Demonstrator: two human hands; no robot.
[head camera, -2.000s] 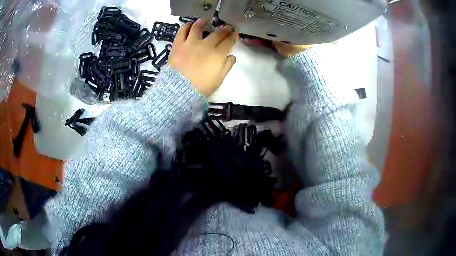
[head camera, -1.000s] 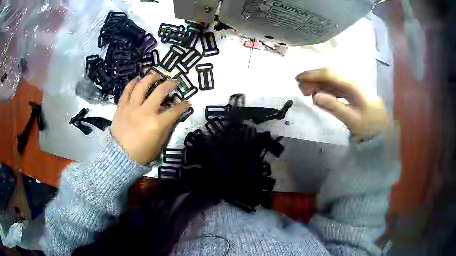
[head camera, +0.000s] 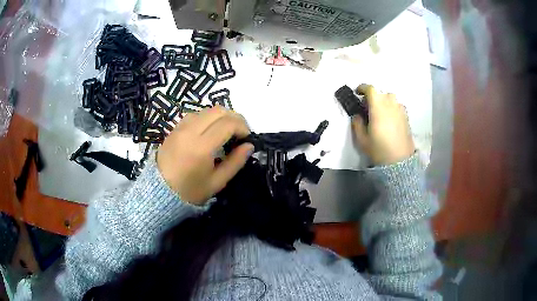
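My right hand (head camera: 383, 125) holds a short black webbing strap piece (head camera: 348, 101) between thumb and fingers above the white bed, right of centre. My left hand (head camera: 206, 153) has its fingers curled at the left end of a sewn strap assembly (head camera: 285, 140); the fingers hide that end, so the grip cannot be made out fully. The strap assembly points right, with a small upturned end. Below it a heap of black strap assemblies (head camera: 265, 200) lies near my lap. Black tri-glides (head camera: 132, 82) are piled and spread left of centre.
The off-white sewing machine head (head camera: 324, 20) stands at the top, with a red marking beneath it. A clear plastic bag (head camera: 47, 59) lies at the upper left. Forked strap pieces (head camera: 109, 160) lie at the left. The reddish-orange table edge (head camera: 62, 213) shows at lower left.
My left hand has moved right from the tri-glides to the strap assembly. My right hand, earlier without a visible piece, now holds a black strap piece. The tri-glides are more spread than at first.
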